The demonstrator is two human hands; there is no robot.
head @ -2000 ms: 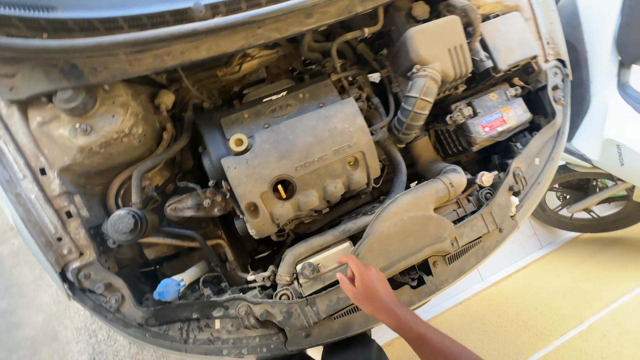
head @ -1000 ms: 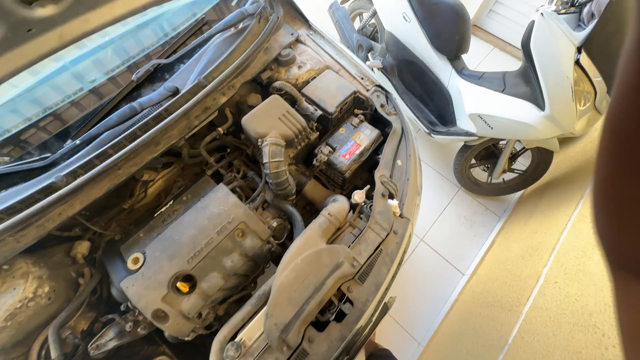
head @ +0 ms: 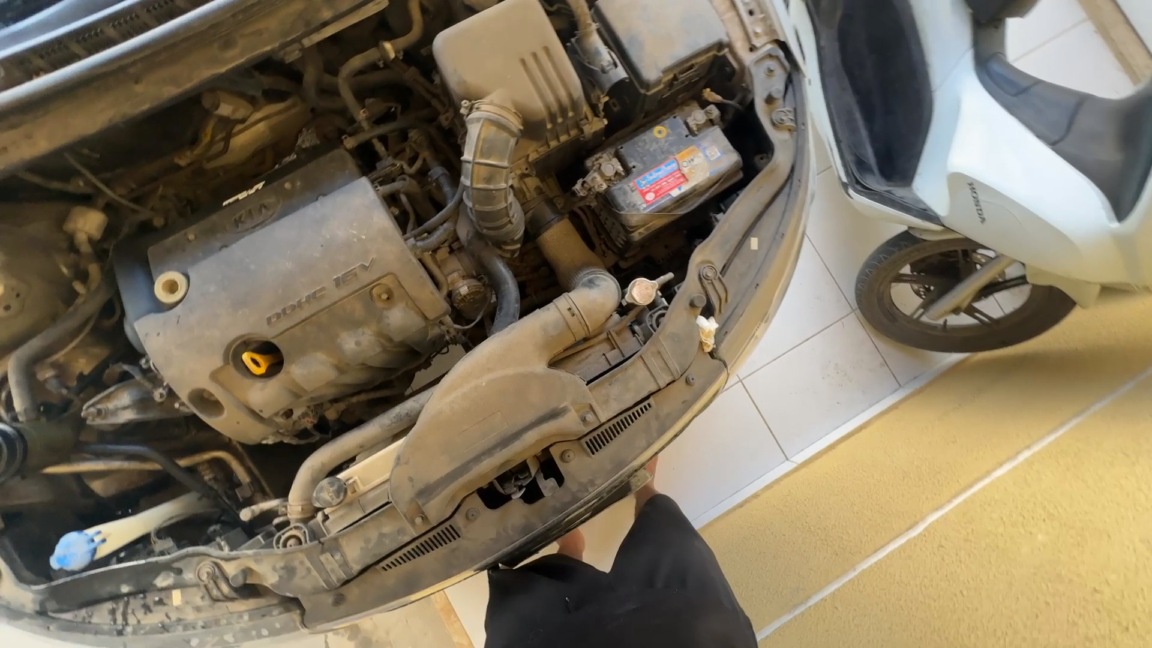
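Note:
Neither of my hands is in the frame now. An uncovered car engine bay fills the left and middle of the head view. The dusty plastic engine cover [head: 297,297] has the yellow loop handle of a dipstick [head: 261,362] in its round opening and an oil filler cap [head: 170,287] at its left. Right of it are the air filter housing [head: 508,72] with its ribbed intake hose [head: 491,175] and the car battery [head: 666,171]. An air intake duct [head: 495,405] lies along the front, near the radiator cap [head: 641,291]. A blue washer reservoir cap [head: 76,550] is at lower left.
The car's front edge [head: 576,513] curves between my dark-clothed legs [head: 616,585] and the engine bay. A white motor scooter [head: 1035,162] stands at the right, its black wheel [head: 963,292] on white tiles [head: 819,387]. A yellow wall or floor surface [head: 972,495] spans the lower right.
Two seconds ago a hand was at the front of the engine bay, beside the air intake duct; it is now out of view. The view swung toward the scooter and back.

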